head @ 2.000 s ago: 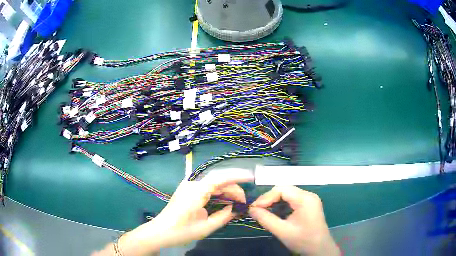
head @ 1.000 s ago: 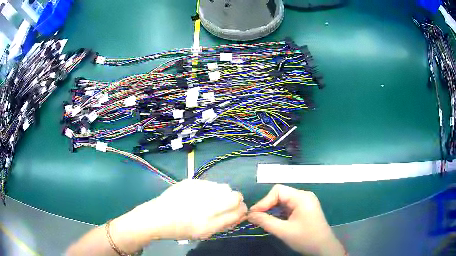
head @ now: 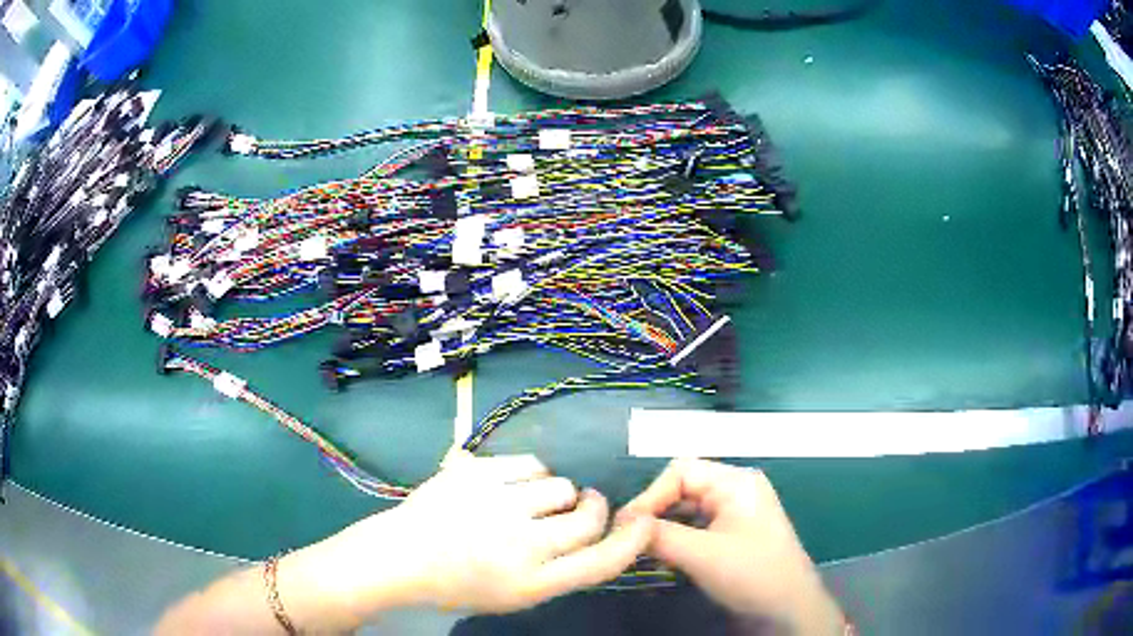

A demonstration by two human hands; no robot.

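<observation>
A wire harness (head: 298, 429) runs from a small black plug with a white label at the left down to my hands. My left hand (head: 516, 528) is closed around it at the front table edge. My right hand (head: 727, 534) meets my left fingertips, thumb and forefinger pinched together; what is between them is too small and hidden to tell. A few yellow wires (head: 646, 579) show below my hands. A dark blue and yellow branch (head: 534, 400) curves from the pile to my left hand.
The harness pile (head: 522, 249) lies behind my hands. A white strip (head: 845, 432) lies at the front right. A harness bundle (head: 75, 224) is at the left, a feeder bundle (head: 1100, 186) at the right. A round grey machine (head: 596, 50) stands behind the pile.
My left hand first turned over so its back faces up, and its fingers now reach slightly further right. The harness's left end shifted slightly. My right hand stays close by, pinching.
</observation>
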